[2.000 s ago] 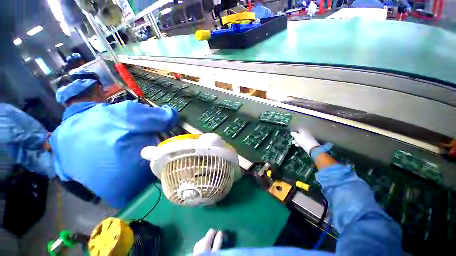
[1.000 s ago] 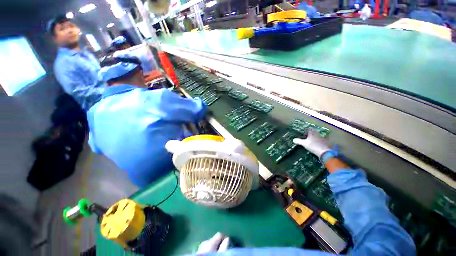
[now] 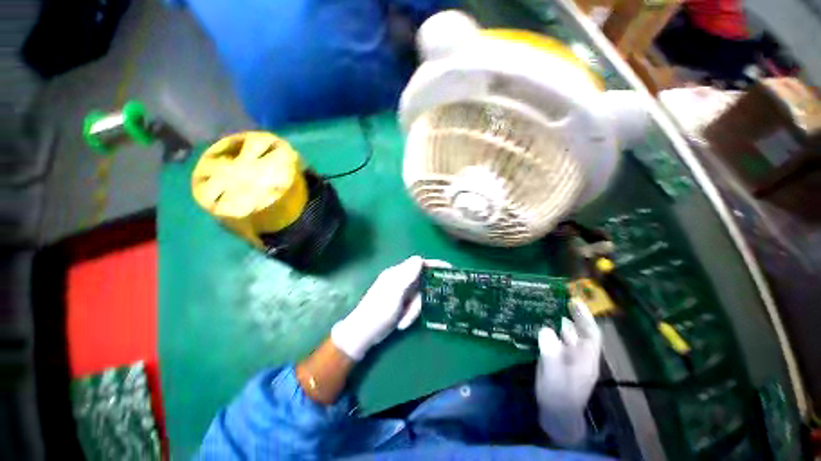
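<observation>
A green circuit board (image 3: 491,304) with pale solder marks is held level above the green mat (image 3: 216,360), in front of the fan. My left hand (image 3: 383,306), in a white glove, grips the board's left end. My right hand (image 3: 569,365), in a white glove, is at the board's right end, with fingers bent at its lower right corner. Both sleeves are blue.
White fan (image 3: 495,171) behind the board. Yellow-topped black mesh unit (image 3: 252,180) and green solder spool (image 3: 117,127) at left. Black bin (image 3: 56,306) with red sheet (image 3: 112,306) and a board, lower left. Conveyor (image 3: 720,306) with boards at right. Person in blue (image 3: 306,54) behind.
The view has turned down to the bench. My right hand has come back from the conveyor to the mat. A board is now held between both hands; my left hand has risen to it.
</observation>
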